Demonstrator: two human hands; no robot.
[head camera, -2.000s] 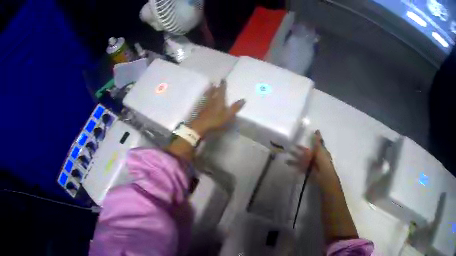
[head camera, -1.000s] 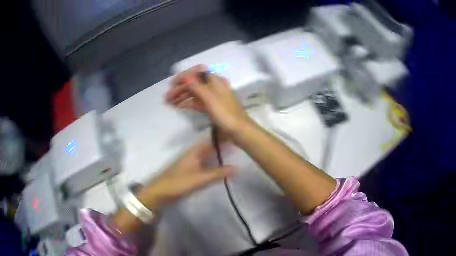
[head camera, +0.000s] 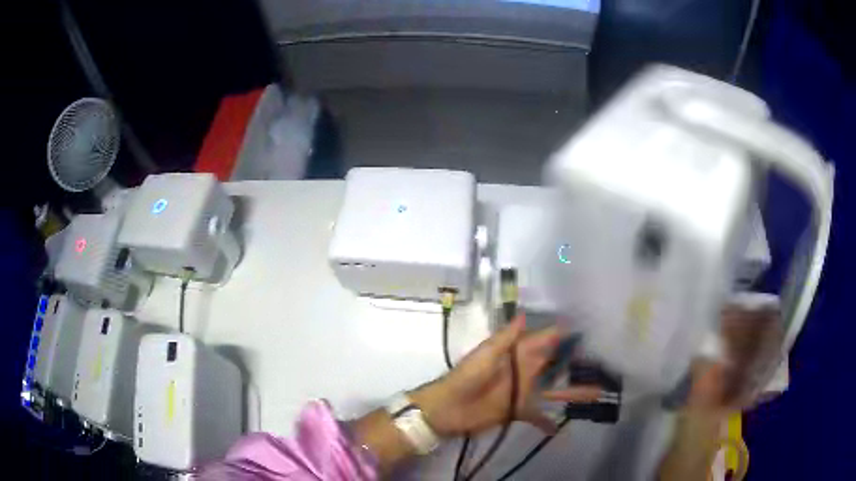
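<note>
A white projector unit (head camera: 657, 216) with a curved white handle is raised and tilted at the right, blurred by motion. My right hand (head camera: 718, 399), blurred and partly hidden, grips its lower right side. My left hand (head camera: 479, 380) is left of the unit's lower end, fingers spread. A thin black cable crosses in front of this hand. A black plug or connector (head camera: 591, 409) lies by its fingertips; contact is unclear. Another white unit (head camera: 404, 230) stands behind, with a cable plugged into its lower front. A further unit (head camera: 526, 249) is partly hidden behind the raised one.
More white units (head camera: 178, 221) stand at the left of the white table (head camera: 291, 310), some on end in front. A fan (head camera: 84, 143) and red box (head camera: 225, 131) are behind. Blue-lit displays (head camera: 36, 343) are far left; yellow tape (head camera: 732, 451) is lower right.
The view has swung and levelled. My right hand has moved from the cable to the right and now holds a raised unit. My left hand has moved right, beside the cables.
</note>
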